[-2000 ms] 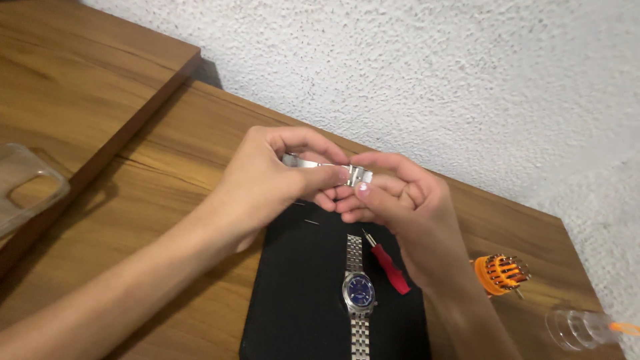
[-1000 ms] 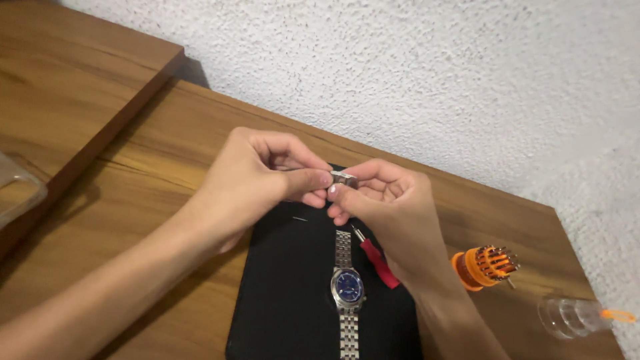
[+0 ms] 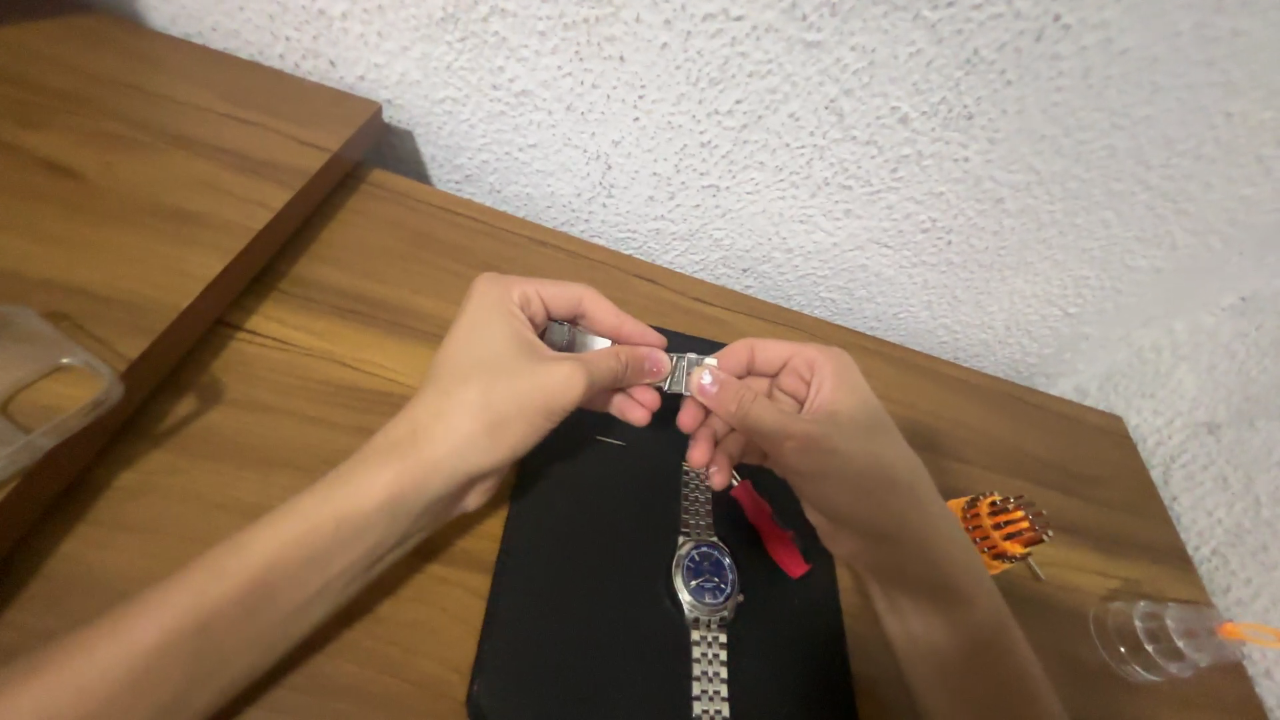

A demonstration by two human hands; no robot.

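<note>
My left hand [image 3: 560, 350] and my right hand [image 3: 770, 410] pinch a silver metal watch clasp [image 3: 679, 373] between thumbs and fingers, one at each side. Part of it shows behind my left thumb; my fingers cover the rest. Below my hands, a wristwatch with a blue dial [image 3: 708, 575] and a steel link bracelet lies on a black mat [image 3: 590, 580], its bracelet spread lengthwise. A small screwdriver with a red handle [image 3: 770, 530] lies beside it, under my right hand. Left of the bracelet rests a thin metal pin [image 3: 611, 440].
On the wooden table [image 3: 330, 400], an orange holder of screwdriver bits [image 3: 1000, 530] stands right of my right forearm. A clear plastic container [image 3: 1150, 640] is at lower right. A translucent phone case [image 3: 60, 390] lies at the left, by a raised wooden board [image 3: 180, 150]. A textured white wall rises behind.
The clasp piece shows more between my fingertips than a second ago, when it was tilted and mostly covered. Both hands keep their hold on it. The watch and screwdriver lie as before.
</note>
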